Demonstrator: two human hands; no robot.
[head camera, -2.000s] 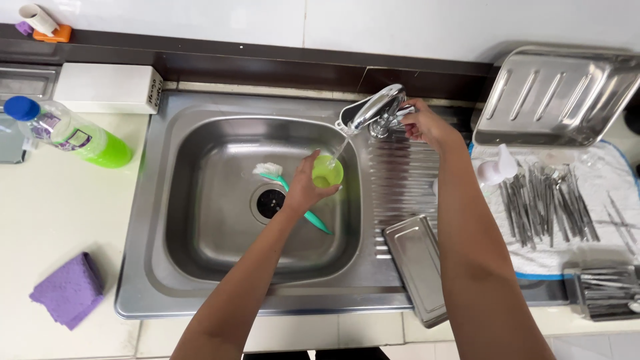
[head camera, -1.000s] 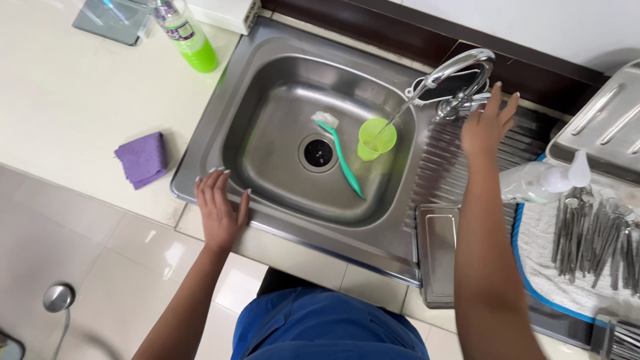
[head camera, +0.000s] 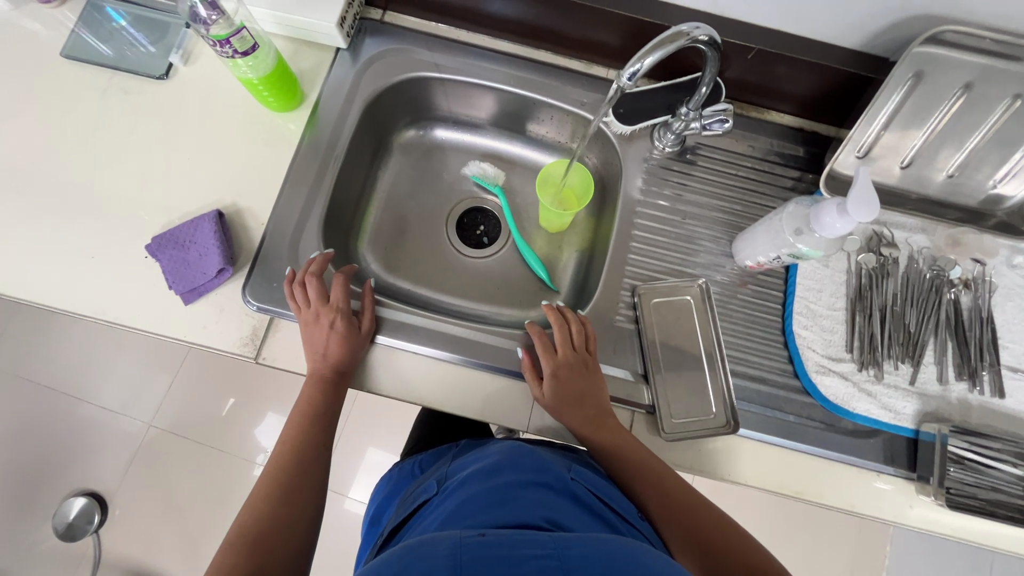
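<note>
My left hand (head camera: 332, 320) rests with fingers apart on the front left rim of the steel sink (head camera: 400, 240) and holds nothing. Near the front right rim lies my right hand (head camera: 566, 364), palm down and empty. A green translucent plastic cup (head camera: 562, 194) stands in the basin under the running stream from the chrome faucet (head camera: 696, 60); liquid shows inside it. Left of the cup, a dish brush with a teal handle (head camera: 524, 240) lies beside the drain (head camera: 478, 227), its white bristles toward the back.
A purple cloth (head camera: 192, 254) and a bottle of green liquid (head camera: 260, 68) are on the left counter. At right are a metal lid or tray (head camera: 688, 360), a pump bottle (head camera: 788, 232), many steel dental instruments (head camera: 920, 304) on a white towel (head camera: 824, 360), and a large steel tray (head camera: 928, 120).
My right hand has come from the faucet down to the sink's front edge. Two seconds ago my left hand held the cup, which now stands in the basin. The view has shifted and turned.
</note>
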